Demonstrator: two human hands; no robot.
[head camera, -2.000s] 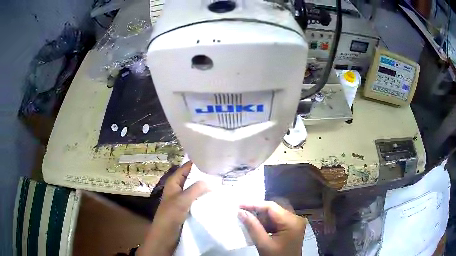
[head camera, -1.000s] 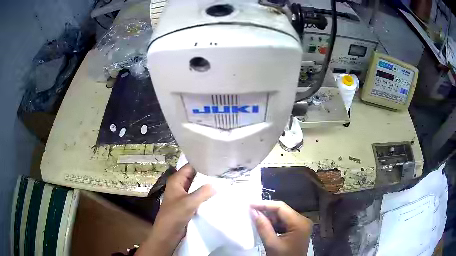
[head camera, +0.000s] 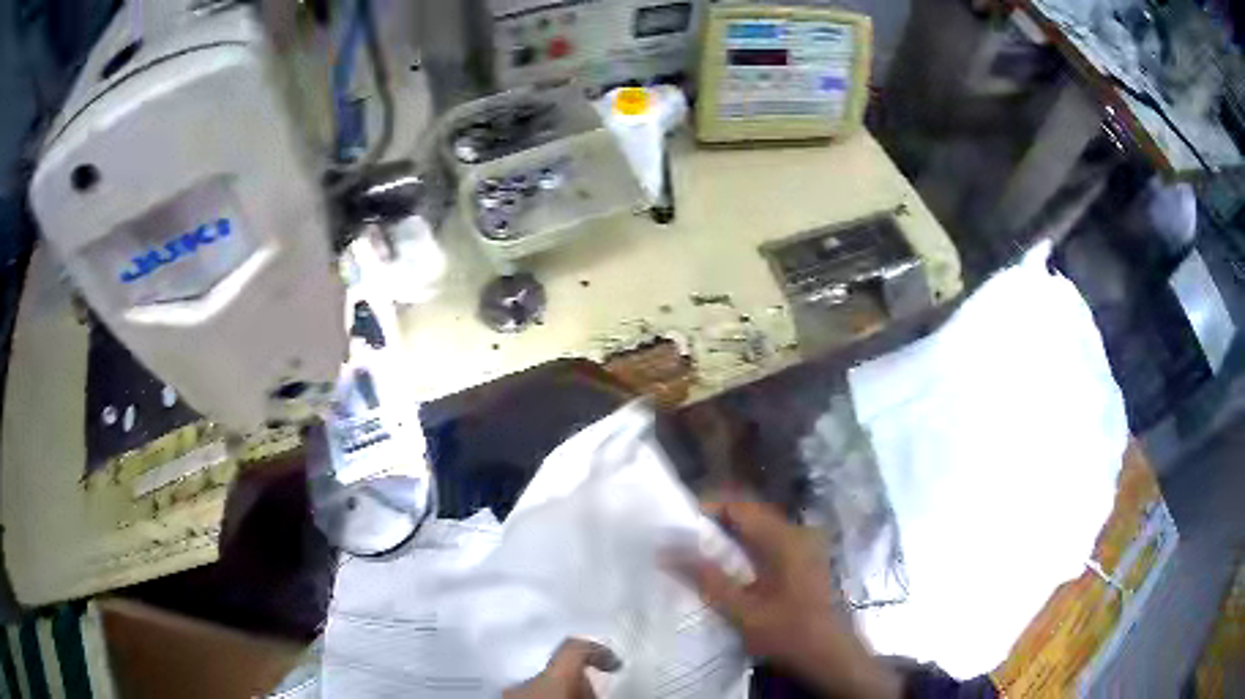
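A white garment panel (head camera: 587, 533) is raised and crumpled in front of the machine, blurred by motion. My right hand (head camera: 771, 580) holds its right side. My left hand (head camera: 567, 672) is at its lower edge, cut off by the bottom of the picture, with the cloth at its fingers. More white cloth with dark lines (head camera: 389, 621) lies below the machine's bed. The off-white JUKI machine head (head camera: 191, 232) is at the left. Its narrow bed with a rounded metal end (head camera: 371, 508) shows below the head, beside the raised panel.
A stack of white panels (head camera: 997, 451) lies on a wooden surface at the right. On the cream table (head camera: 546, 335) are a clear parts tray (head camera: 553, 205), a round metal disc (head camera: 512, 302), a yellow-topped white cone (head camera: 639, 137) and an operation panel (head camera: 781, 75). White oval pieces (head camera: 120, 417) lie at left.
The view has swung right, so the machine head is now at the left. The panel has come out from under the head and is lifted to its right in my hands.
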